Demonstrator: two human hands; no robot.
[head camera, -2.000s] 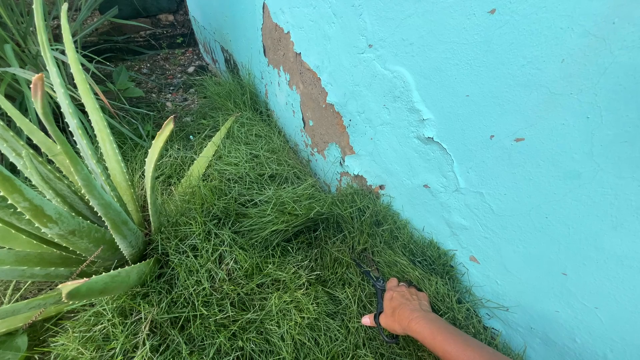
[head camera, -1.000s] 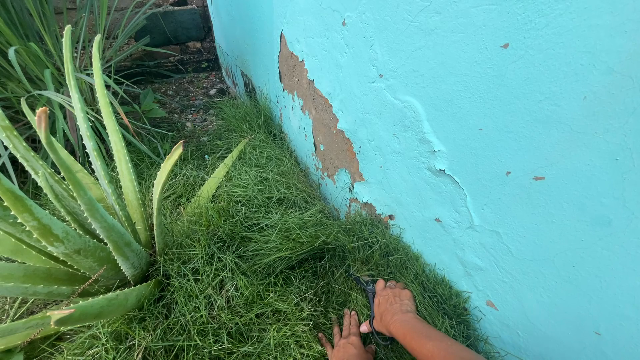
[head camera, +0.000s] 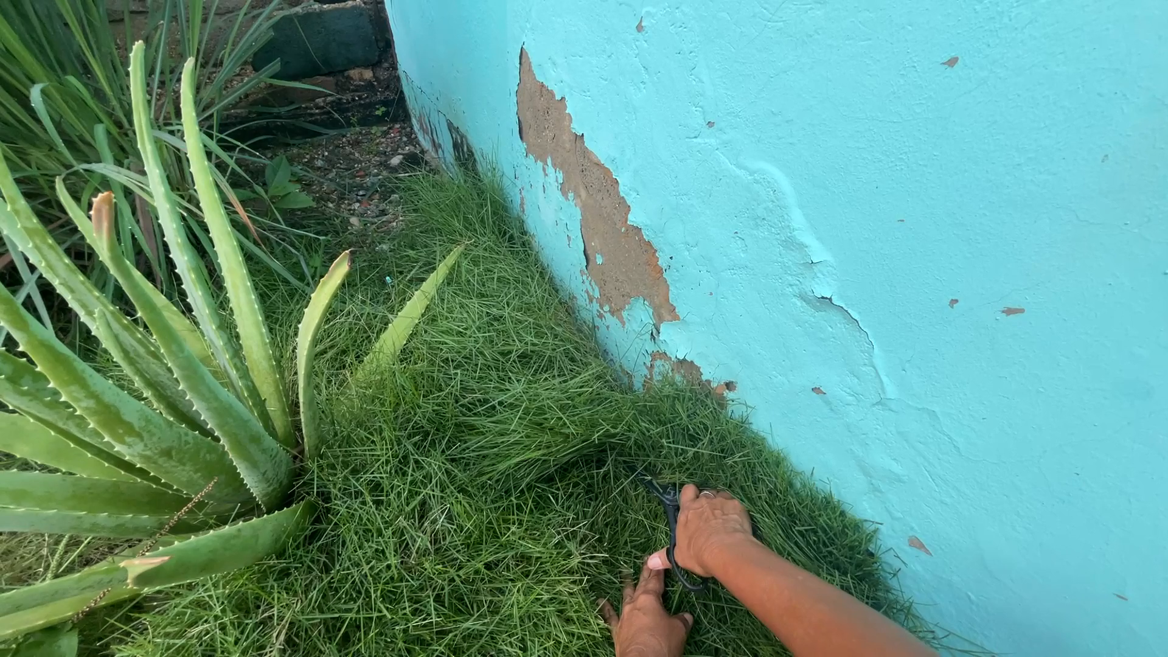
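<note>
My right hand (head camera: 716, 532) is closed around the black handles of a cutting tool (head camera: 673, 525), which looks like scissors or hand shears. Its dark tip reaches into the long green grass (head camera: 511, 511) near the foot of the wall, and the grass hides part of the blades. Just below and to the left of it, my left hand (head camera: 646, 616) rests palm down on the grass with its fingers spread. Nothing shows in that hand, and its fingertips are close to the tool's lower handle loop.
A turquoise painted wall (head camera: 912, 228) with a peeled brown patch (head camera: 602, 210) rises on the right. A spiny aloe plant (head camera: 219, 401) spreads at the left. Behind it are long-leaved plants (head camera: 64, 100), gravelly soil (head camera: 356, 173) and a dark block (head camera: 319, 41).
My left hand, out of view two seconds ago, has come in from the bottom edge onto the grass beside the tool. My right hand still holds the tool at nearly the same spot.
</note>
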